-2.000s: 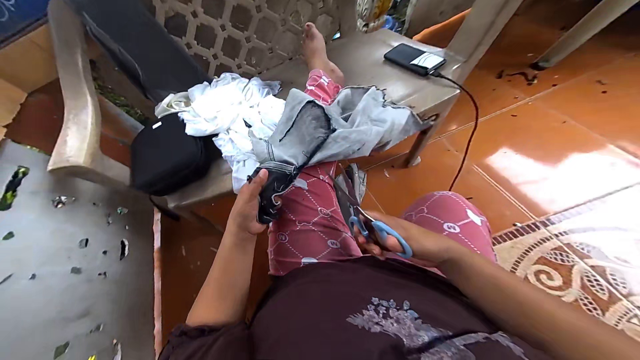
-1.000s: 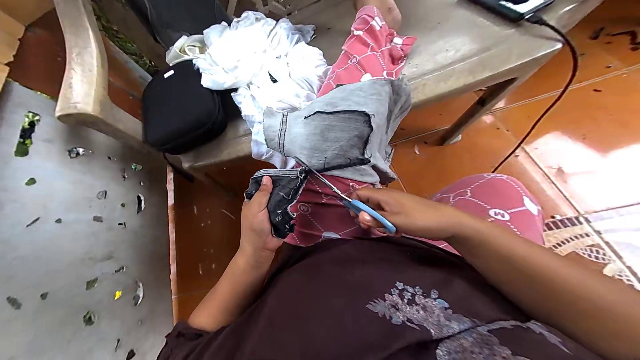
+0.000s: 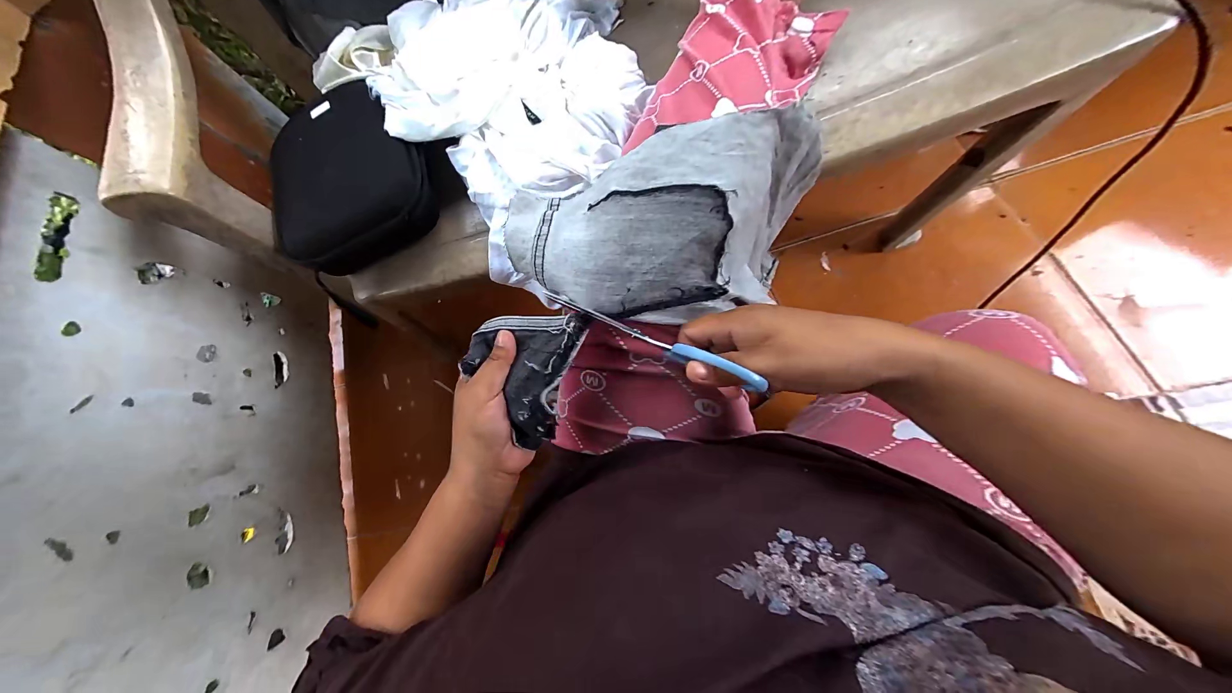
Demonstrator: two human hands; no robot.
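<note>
My left hand (image 3: 491,414) grips a dark denim piece (image 3: 534,371) with a stitched edge, thumb on top, above my lap. In my right hand (image 3: 760,346) is a pair of scissors (image 3: 717,366) with blue handles; the blades point left and meet the cloth beside the dark piece. Whether the blades are apart cannot be told. Grey denim cloth (image 3: 635,250) with a darker patch lies just beyond the blades, partly over my leg in pink patterned trousers. White cloth (image 3: 539,106) is bunched behind it on the chair.
A black zipped case (image 3: 351,183) sits on the plastic chair's seat, near its armrest (image 3: 144,125). A dark cable (image 3: 1116,173) hangs down at the right over the orange tiled floor (image 3: 1039,221). A grey surface (image 3: 173,433) with scattered fragments is at the left.
The scissors, lower beside my lap two seconds ago, have moved up and left to the denim cloth. My left hand keeps its hold on the dark piece. The view has moved closer.
</note>
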